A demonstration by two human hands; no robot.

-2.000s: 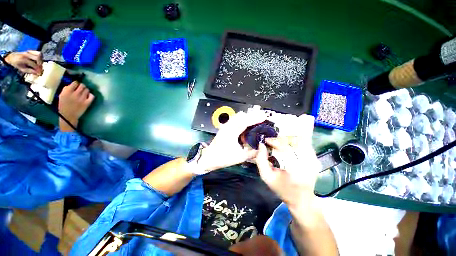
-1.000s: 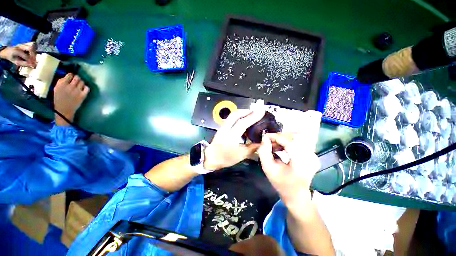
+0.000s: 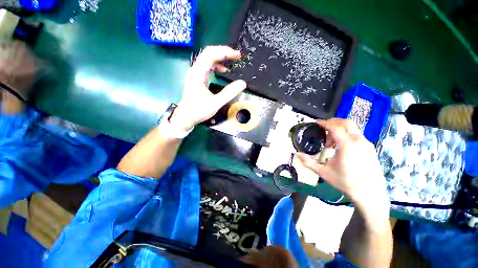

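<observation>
My right hand (image 3: 348, 157) holds a round black housing (image 3: 309, 138) by its side, over the white assembly fixture (image 3: 276, 152). A black ring-ended part (image 3: 285, 176) lies at the fixture's near edge. My left hand (image 3: 207, 91) has fingers and thumb apart, with the fingertips at the near left edge of the black parts tray (image 3: 285, 97). Nothing shows clearly between its fingers. The tray holds scattered silver pieces. The dark plate with the yellow-orange ring (image 3: 231, 112) lies between my left hand and the fixture.
A right blue bin (image 3: 380, 107) and the electric screwdriver (image 3: 427, 113) are at the right, above a clear blister tray (image 3: 419, 167). A left blue bin (image 3: 141, 23) is at the top left. Another person's blue sleeve (image 3: 47, 152) is at the left. A black cable crosses at lower right.
My left hand has left the housing and moved up and left to the tray's edge. My right hand now holds the housing alone, farther right. The view has shifted and turned.
</observation>
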